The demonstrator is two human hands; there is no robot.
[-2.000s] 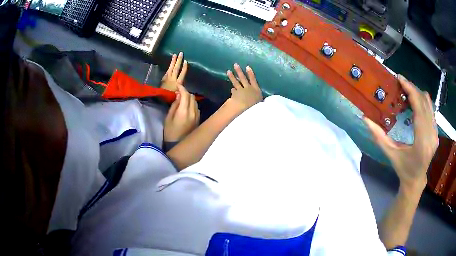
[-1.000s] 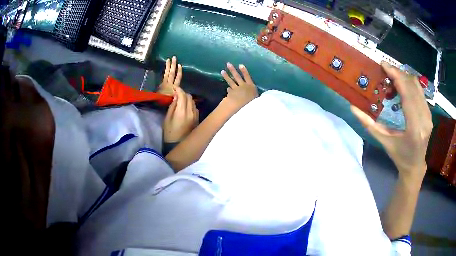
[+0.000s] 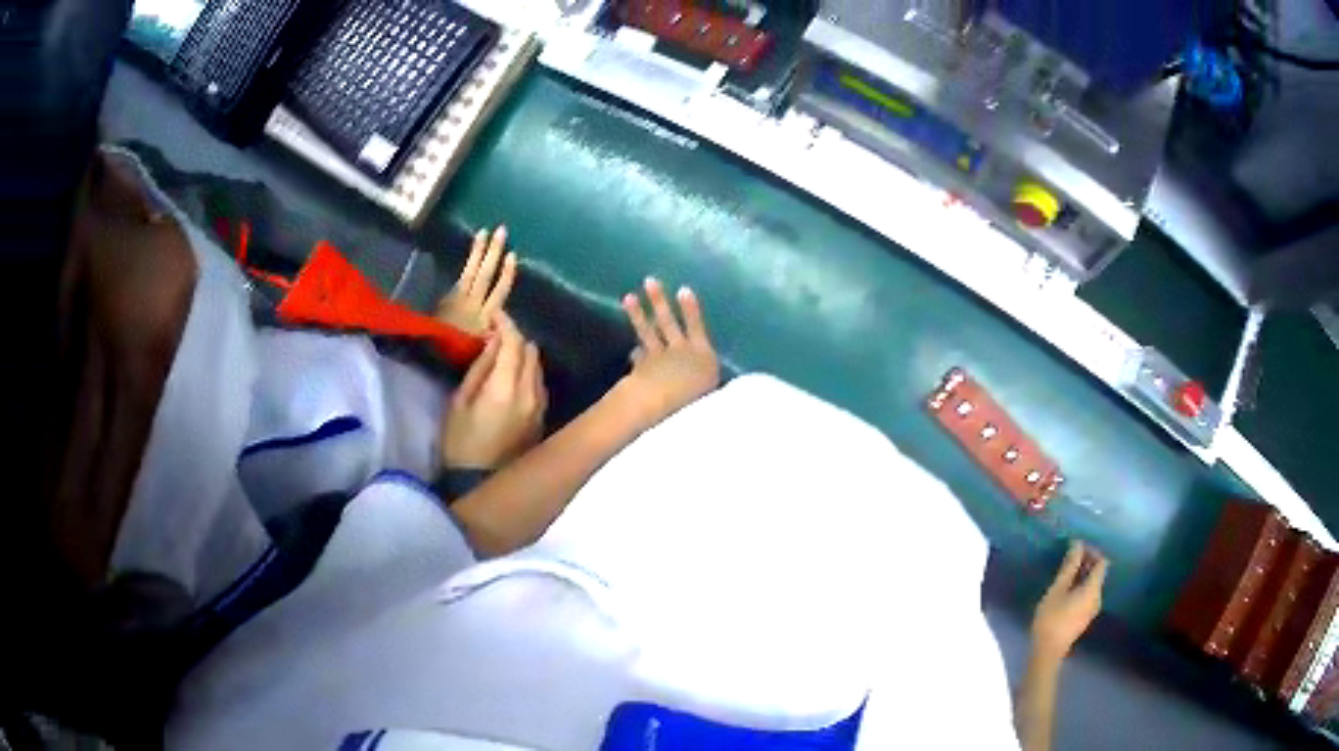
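A red-brown carrier fixture (image 3: 996, 440) with a row of several pale metal spots lies slantwise on the green bench mat (image 3: 793, 279). My right hand (image 3: 1072, 599) is at the front bench edge, just below the carrier's lower right end and apart from it. Its fingers are slightly apart and nothing shows in them. My left hand (image 3: 676, 349) rests at the bench edge left of the carrier, empty, fingers spread.
Another person's hands (image 3: 499, 399) and an orange cloth-like piece (image 3: 360, 305) are close on the left. Black trays (image 3: 385, 77) sit at upper left. Stacked carriers (image 3: 1248, 587) stand at right. A white rail (image 3: 866, 179), emergency stop (image 3: 1034, 206) and red-button box (image 3: 1179, 396) lie behind.
The carrier, earlier large in view with my right hand at its end, now looks much smaller on the mat. My right hand has moved away, down to the bench edge. My left hand stays spread.
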